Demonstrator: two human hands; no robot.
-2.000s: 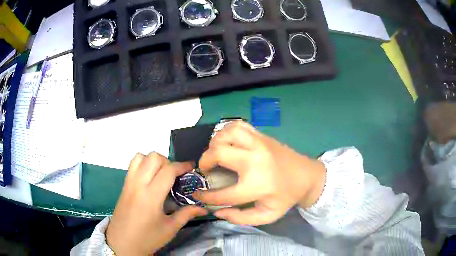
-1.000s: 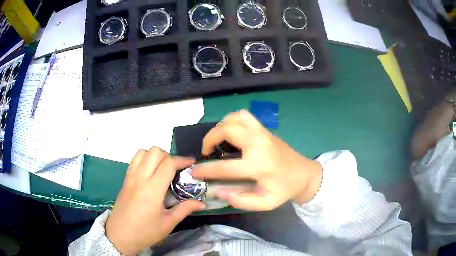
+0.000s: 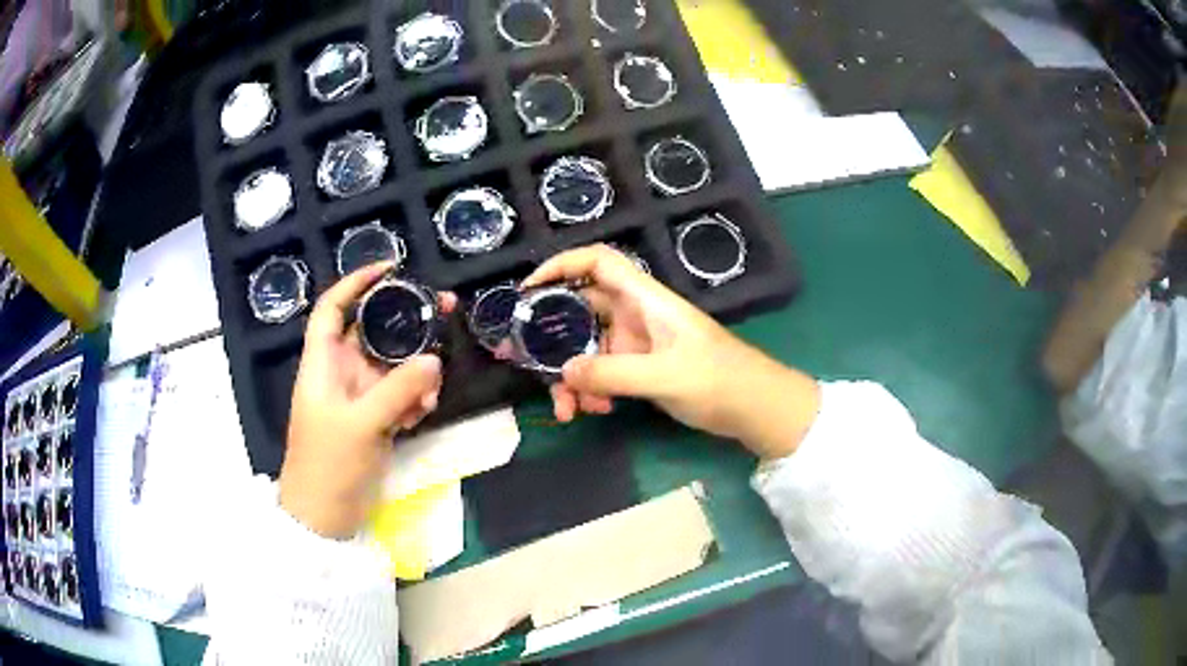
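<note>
My left hand (image 3: 358, 390) holds a round smartwatch head (image 3: 397, 320), dark face up with a faint small mark lit on it. My right hand (image 3: 664, 345) holds a second smartwatch head (image 3: 557, 328), dark with faint lines on its screen. Both are held above the front part of the black foam tray (image 3: 768, 280). The tray's square pockets hold several round watch heads, some with shiny glare on the faces. One tray watch (image 3: 492, 314) shows just left of the watch in my right hand, partly hidden by it.
A tan strip (image 3: 560, 572) and a black pad (image 3: 553, 492) lie near the bench edge. Yellow paper (image 3: 419, 527) lies beside them. Record sheets (image 3: 195, 429) with a pen (image 3: 143, 429) and a blue-edged tray (image 3: 46, 488) are at left. Another person's arm (image 3: 1126, 286) is at right.
Both hands have moved up from the bench edge to over the tray, each with a watch head now plainly seen. The view has shifted and shows more of the tray and the tan strip.
</note>
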